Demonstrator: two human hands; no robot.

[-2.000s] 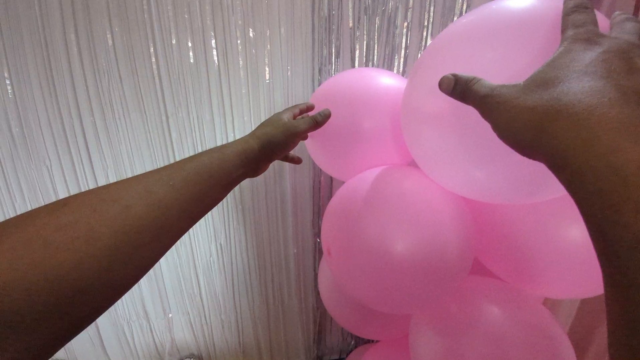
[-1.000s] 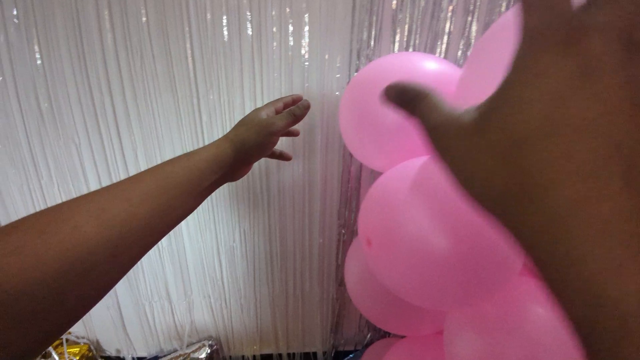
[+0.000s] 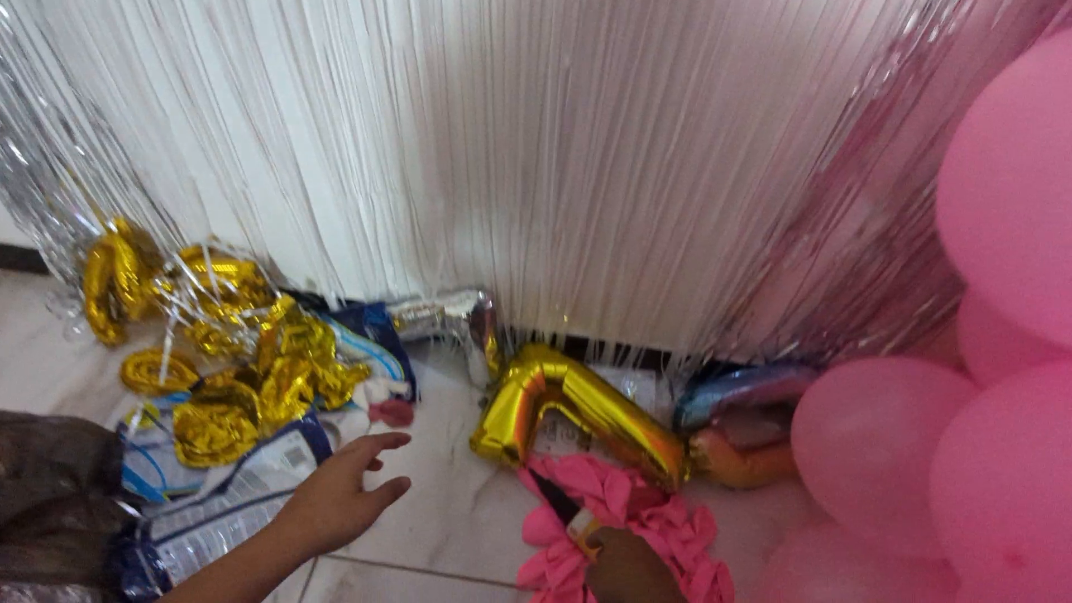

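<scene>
My left hand (image 3: 343, 494) is held over the tiled floor with fingers apart and nothing in it, close to a blue and white plastic package (image 3: 243, 502). My right hand (image 3: 632, 565), low in the view, is closed on a dark-bladed tool with a yellow and white handle (image 3: 582, 528), perhaps scissors; blur hides its exact kind. The blade lies over a heap of uninflated pink balloons (image 3: 687, 536). Just beyond the heap lies a gold foil balloon (image 3: 615, 406) with a bent shape. Inflated pink balloons (image 3: 879, 452) are clustered at the right.
A fringe curtain (image 3: 536, 167) hangs down to the floor. Crumpled gold foil balloons (image 3: 213, 419) lie at the left, with a silver foil balloon (image 3: 477, 318) near the middle. A multicoloured foil balloon (image 3: 745, 419) rests by the pink cluster. Dark, sheer material (image 3: 54, 494) is at the lower left.
The view has tilted down to the floor. My right hand was raised open before the pink balloons and is now low, holding the tool. My left hand remains open.
</scene>
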